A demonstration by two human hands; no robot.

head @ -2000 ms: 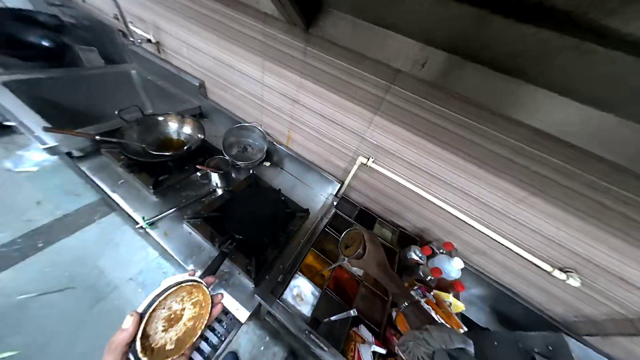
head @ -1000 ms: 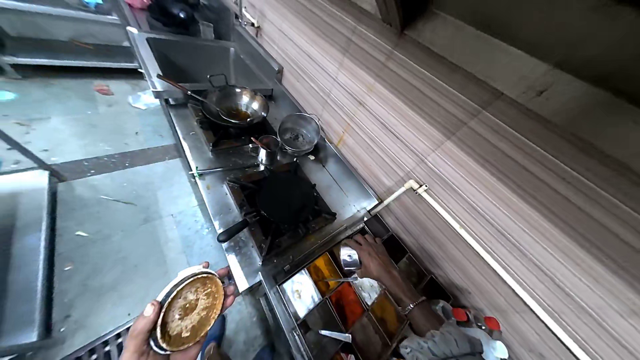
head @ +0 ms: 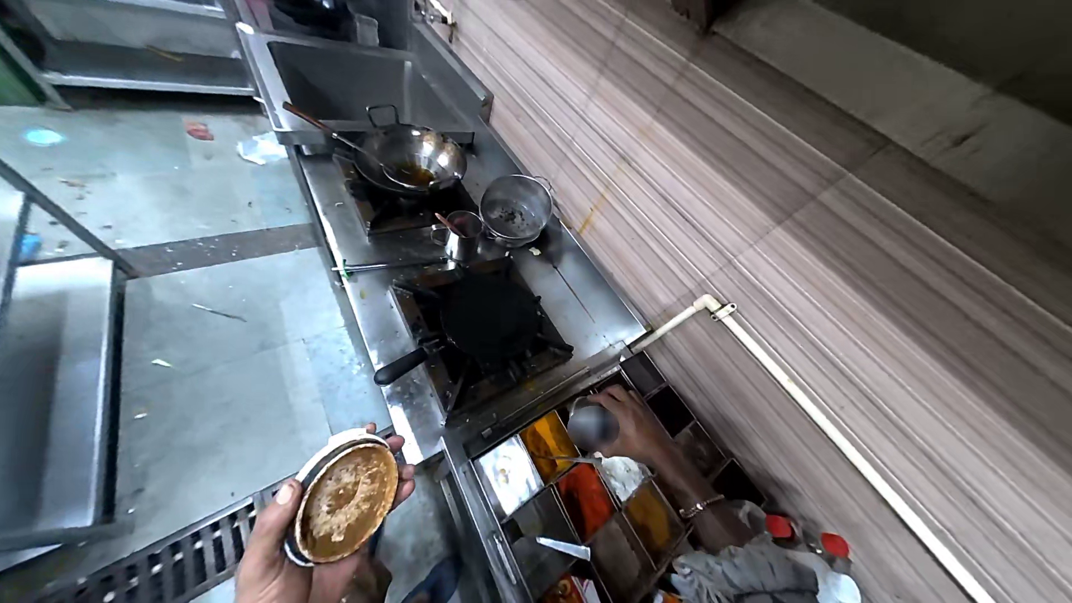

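Note:
My left hand holds a round bowl of brown, pale-streaked contents, tilted toward the camera. My right hand, with a bracelet at the wrist, grips a small metal cup, slightly blurred, over the far part of a divided spice box. Beside the cup are compartments of yellow powder, red powder and a white substance; a spoon handle lies near the white one. A black flat pan rests on the nearer burner, its handle pointing toward my left hand.
A wok with a ladle and some oily liquid sits on the farther burner. Next to it are a metal pot and a small steel mug. A sink lies beyond. Red-capped bottles stand by my right forearm, below a wall pipe.
Two seconds ago my right hand was lower over the spice box, with a round container near the wall side; now it holds the metal cup. The view has swung to the right hand's side.

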